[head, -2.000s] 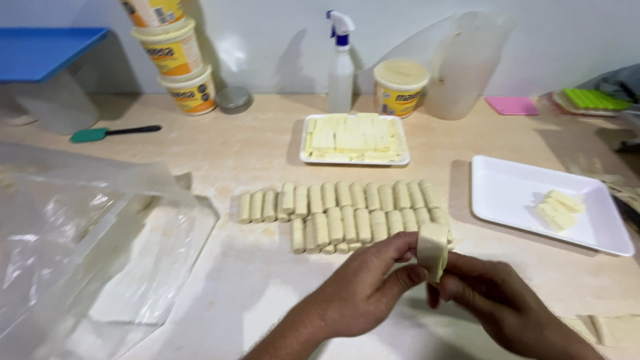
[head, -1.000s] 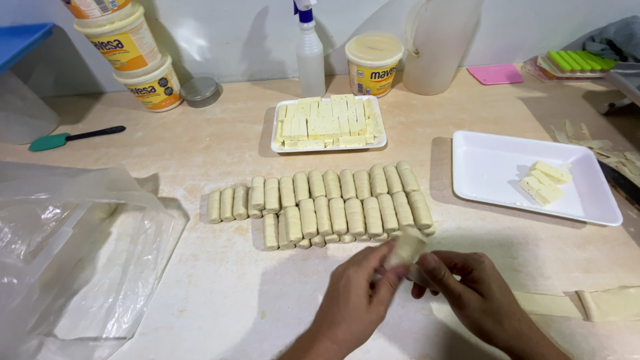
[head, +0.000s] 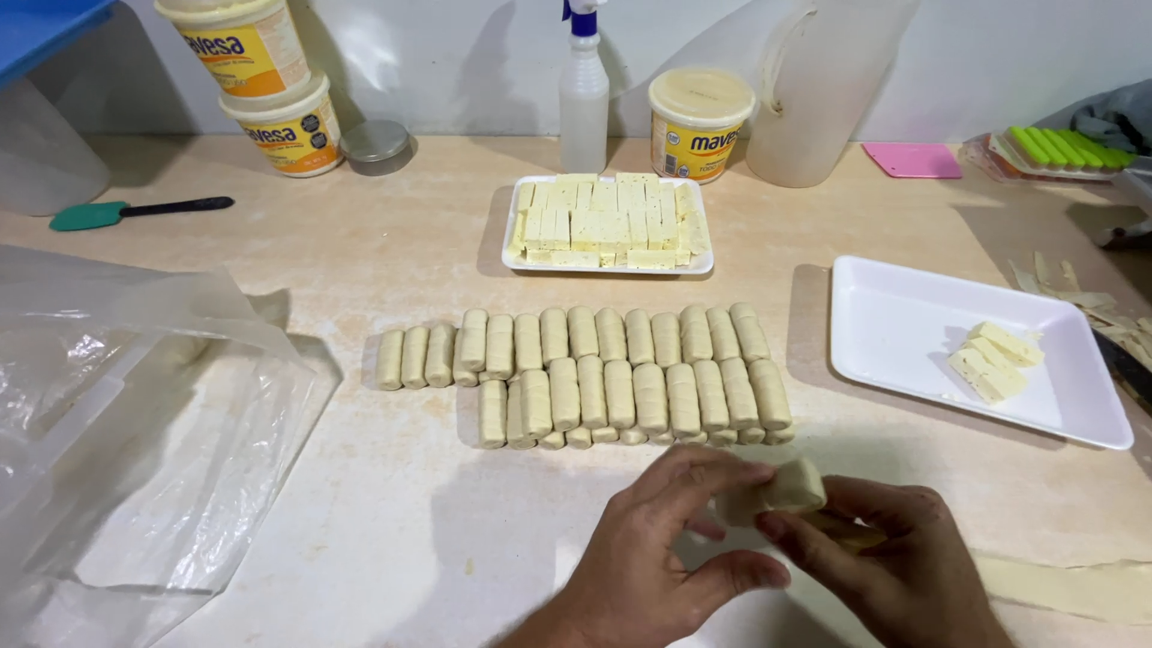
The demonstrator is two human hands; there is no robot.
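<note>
A dough-wrapped roll (head: 794, 487) is between my two hands in front of the stacked rolls. My right hand (head: 886, 544) grips it from the right, with a strip of dough along its fingers. The fingertips of my left hand (head: 670, 540) touch its left side, the thumb held apart below. Finished-looking dough rolls (head: 580, 396) lie in rows, stacked on the table. Behind them a white foam tray (head: 607, 269) holds cut cheese sticks (head: 601, 220). At the right, a larger white tray (head: 886, 355) holds a few cheese pieces (head: 993, 362). A flat dough strip (head: 1071, 585) lies at the lower right.
A clear plastic bag (head: 135, 432) covers the left side. A green spatula (head: 94, 216), stacked margarine tubs (head: 286, 130), a round metal lid (head: 376, 146), a spray bottle (head: 583, 108), another tub (head: 697, 130), a plastic jug (head: 810, 99) and a pink scraper (head: 913, 160) stand or lie near the wall.
The roll remains at my hands, its dough band looking more closely wrapped than two seconds ago. My left fingers have spread apart. The view has shifted somewhat.
</note>
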